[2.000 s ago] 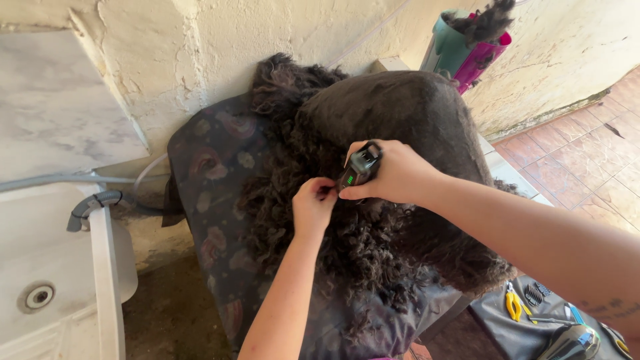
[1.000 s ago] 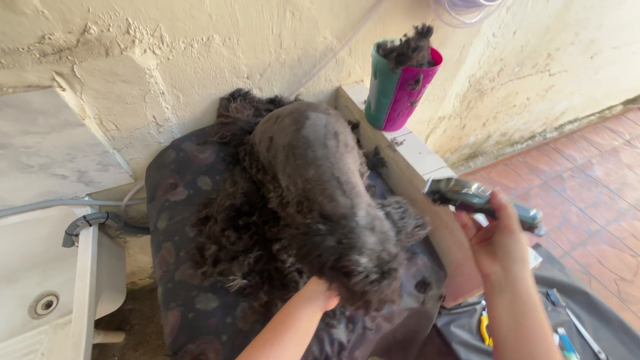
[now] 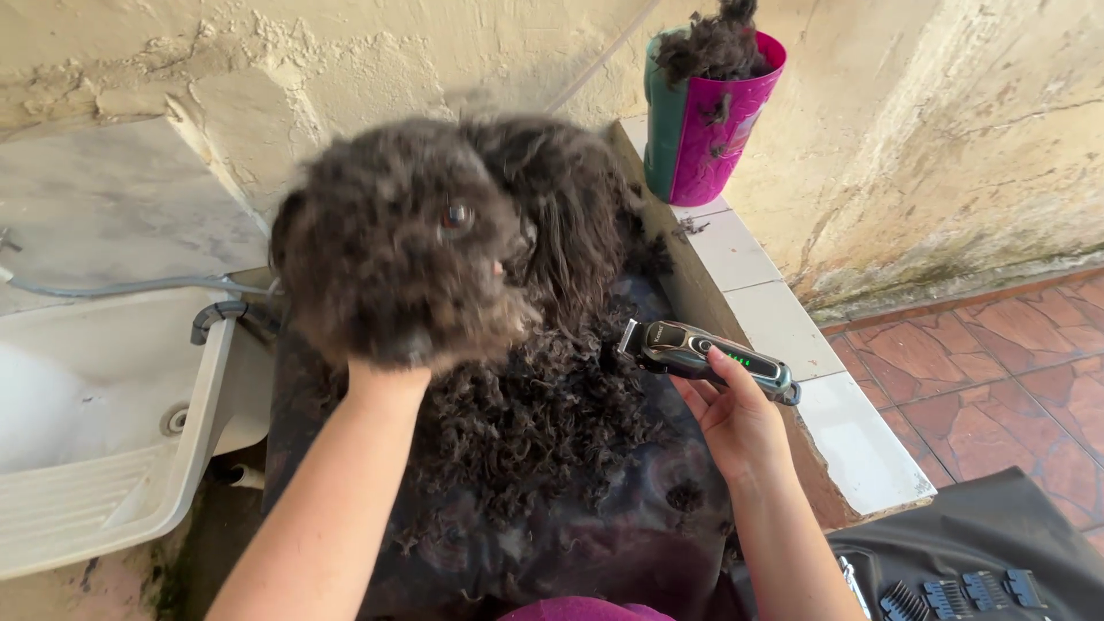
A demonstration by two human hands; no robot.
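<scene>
A dark curly-haired dog [image 3: 405, 233] faces me on the table covered with a dark patterned cloth [image 3: 604, 552], its head blurred. My left hand [image 3: 388, 375] is under the dog's muzzle, its fingers hidden by the fur. In my right hand [image 3: 733, 414] is a Kemei cordless hair clipper [image 3: 711, 349], its blade pointing left towards the dog but apart from it, with green lights showing. Loose clumps of cut hair [image 3: 535, 423] cover the cloth in front of the dog.
A teal and magenta plastic bin [image 3: 720, 129] full of hair stands on a white-tiled ledge [image 3: 776, 323] at right. Clipper guard combs [image 3: 962, 595] lie on a black cloth at lower right. A white laundry sink [image 3: 181, 483] is at left, below the rough wall.
The dog has turned and its head has come up to face me. My left hand is now beneath its muzzle. The clipper, at the fur two seconds ago, is now held away from it.
</scene>
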